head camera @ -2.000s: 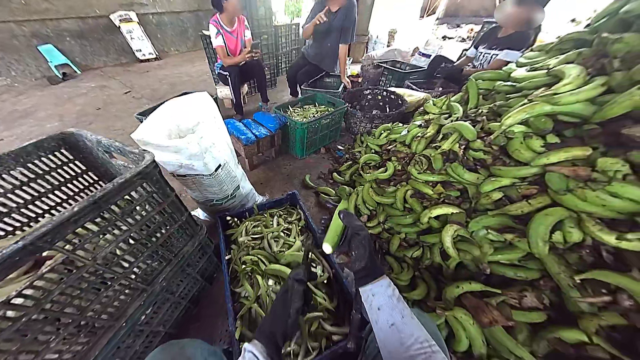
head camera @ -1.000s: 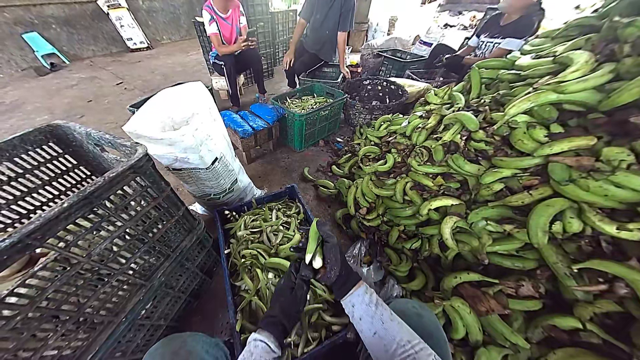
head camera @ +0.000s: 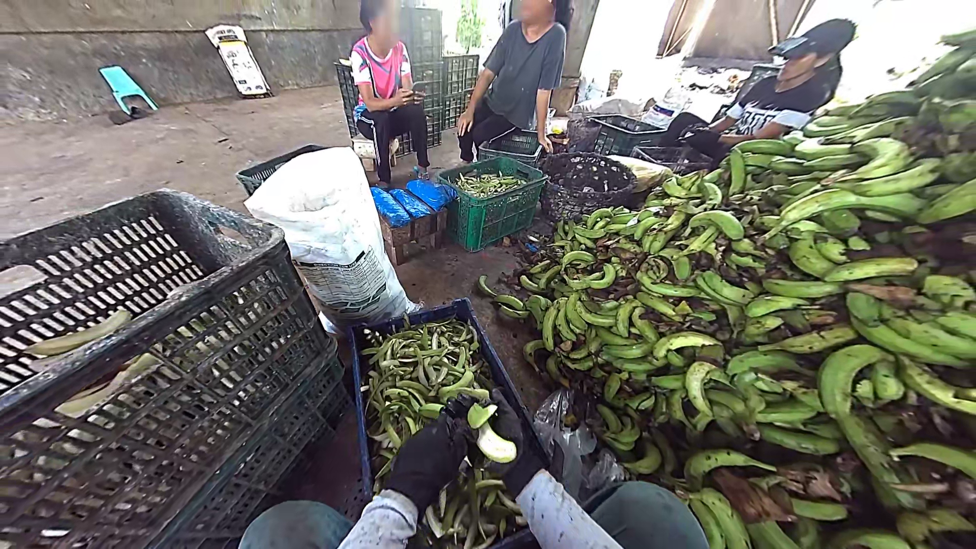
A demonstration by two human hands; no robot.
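Both my hands wear black gloves and meet over a blue plastic crate [head camera: 499, 366] full of green plantain peels [head camera: 419, 362]. My right hand [head camera: 518, 442] holds a partly peeled green plantain [head camera: 496, 444], its pale flesh showing. Against the plantain's near-left side is my left hand [head camera: 435, 457], its fingers closed at a loosened piece of green peel [head camera: 480, 414]; whether it holds a tool is hidden. A large heap of green plantains [head camera: 686, 343] lies to the right of the crate.
Stacked black plastic crates [head camera: 221, 328] stand at left, beside a white woven sack [head camera: 328, 221]. Farther back are blue packets [head camera: 412, 204], a green crate of peels [head camera: 496, 213] and a dark basket [head camera: 587, 179]. Several people sit behind them. A clear plastic bag [head camera: 568, 438] lies right of my crate.
The plantain, long and green two seconds ago at the crate's right edge, is now over the crate with pale flesh exposed. My left hand has risen to meet my right.
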